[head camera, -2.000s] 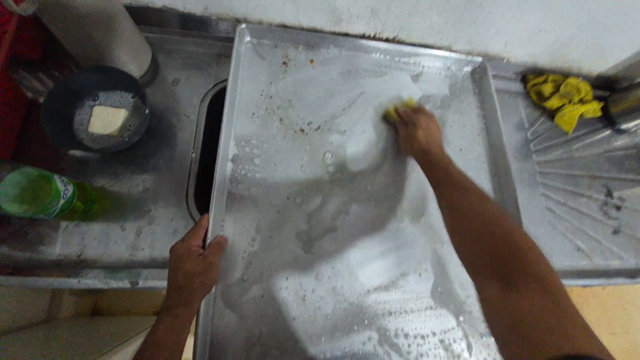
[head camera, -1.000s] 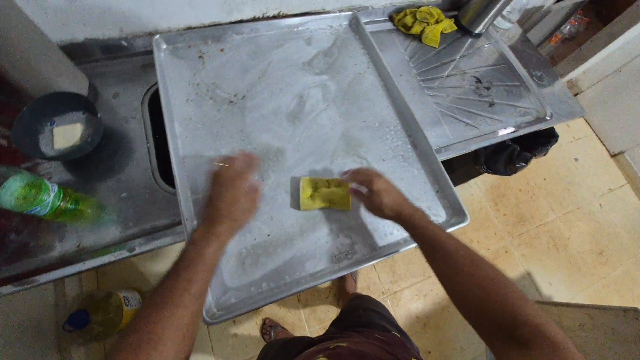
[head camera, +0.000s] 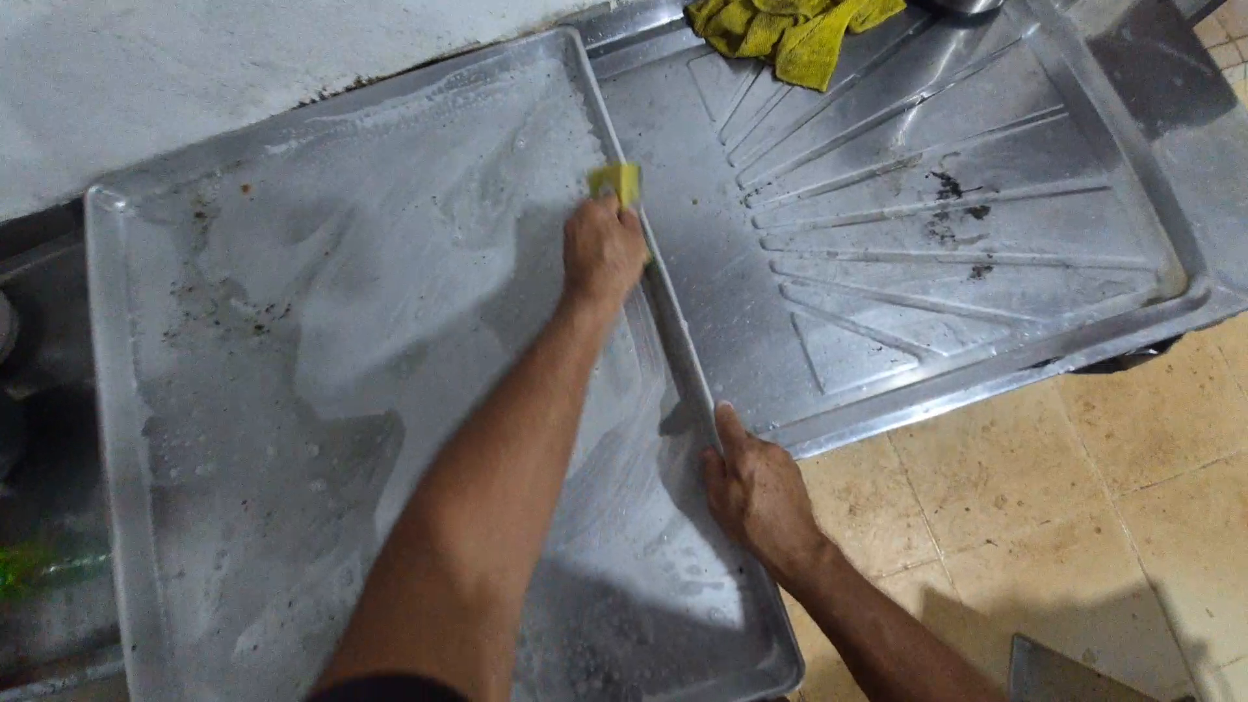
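Note:
A large metal baking tray (head camera: 419, 322), wet and streaked with suds, lies over the sink counter. My left hand (head camera: 604, 244) grips a yellow sponge (head camera: 616, 183) against the tray's right rim, near its upper part. Lower on that same rim, my right hand (head camera: 765, 487) holds the tray's edge, with the thumb and a finger at the rim. Brown specks dot the tray's upper left. The hand partly covers the sponge.
The ribbed steel drainboard (head camera: 936, 244), with dark residue, extends to the right. On its back edge lies a yellow-green cloth (head camera: 799, 34) beside a metal container (head camera: 965, 5). A wall (head camera: 244, 78) runs behind; floor tiles (head camera: 1053, 487) show below right.
The sponge, in or near my right hand earlier, is now in my left hand at the right rim. My right hand has taken hold of that rim. The view has shifted right.

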